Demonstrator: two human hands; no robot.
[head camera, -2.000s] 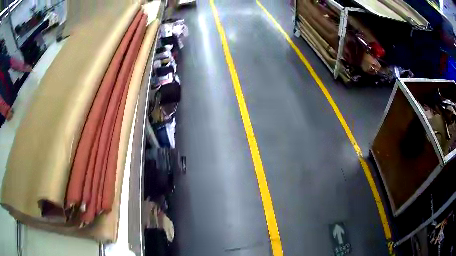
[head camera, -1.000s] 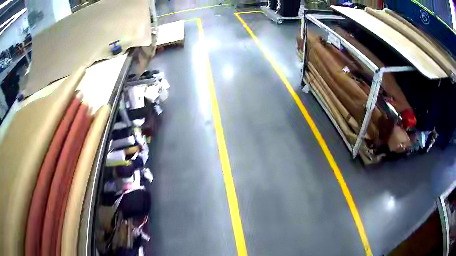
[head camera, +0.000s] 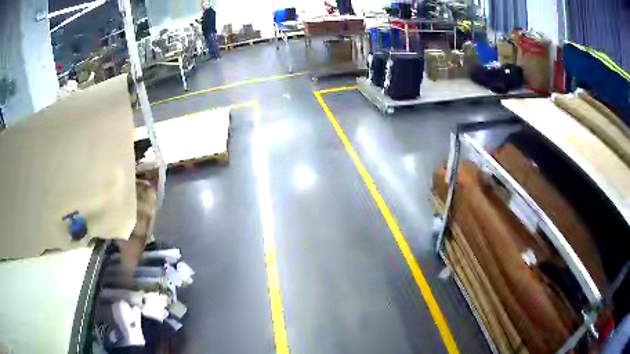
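Neither of my hands is in the picture. Nearest on the left is the cutting table (head camera: 48, 297), with a pale top and a dark edge rail. A large plain beige sheet (head camera: 76, 166) is draped at its far end. A small blue-topped clamp or weight (head camera: 76, 226) stands on the sheet near its front edge. The folded rust and tan stack is not in view.
Rolls and remnants (head camera: 138, 308) lie under the table. A material cart (head camera: 511, 190) with brown rolls stands at right. A grey aisle with yellow lines runs between. Beyond are a pallet (head camera: 197, 138), a low platform (head camera: 442, 93) with black cases, and a distant person (head camera: 209, 31).
The view has moved forward along the aisle and tilted up. The rust and tan stack has left the picture; the beige sheet, clamp and cart appear closer.
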